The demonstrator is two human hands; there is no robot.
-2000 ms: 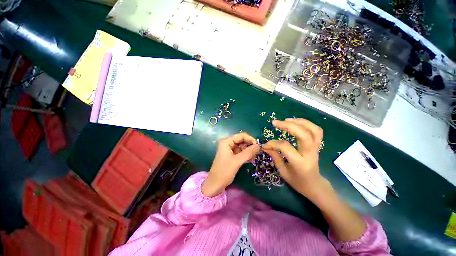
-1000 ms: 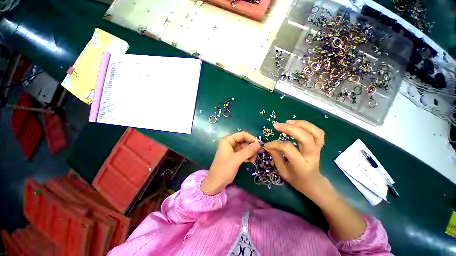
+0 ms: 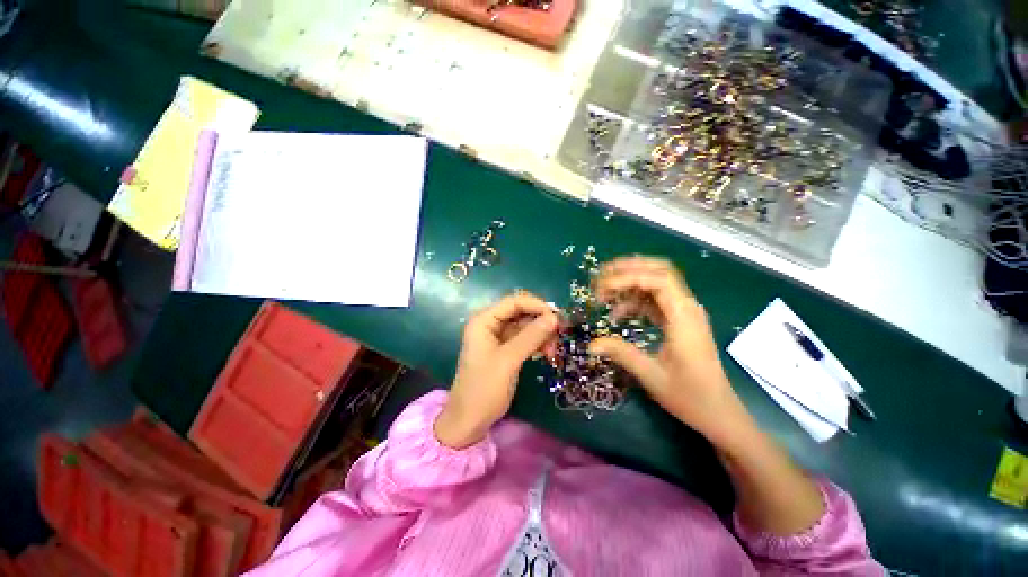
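Note:
A heap of small shiny ring pieces (image 3: 591, 388), dark purplish and silver, lies on the dark green bench between my hands. Tiny gold-coloured fittings (image 3: 581, 291) are scattered just beyond it. My left hand (image 3: 496, 358) is at the heap's left edge, thumb and forefinger pinched together; a tiny piece seems to be at the fingertips, too small to name. My right hand (image 3: 665, 338) is over the heap's right side, blurred, with thumb and fingers apart; I see nothing held in it. A small cluster of ring pieces (image 3: 473, 256) lies beyond my left hand.
A clear compartment box (image 3: 829, 225) of mixed pieces stands beyond the hands, near a red-orange tray (image 3: 552, 25) on a white board (image 3: 338, 56). A record book (image 3: 310, 220) lies on yellow paper (image 3: 164, 169) at left. White slips (image 3: 778, 366) with a pen lie right. Red trays (image 3: 271, 389) are lower left.
My right hand's fingers have parted from the left fingertips and opened over the heap. The whole view has shifted slightly, so bench items appear further left.

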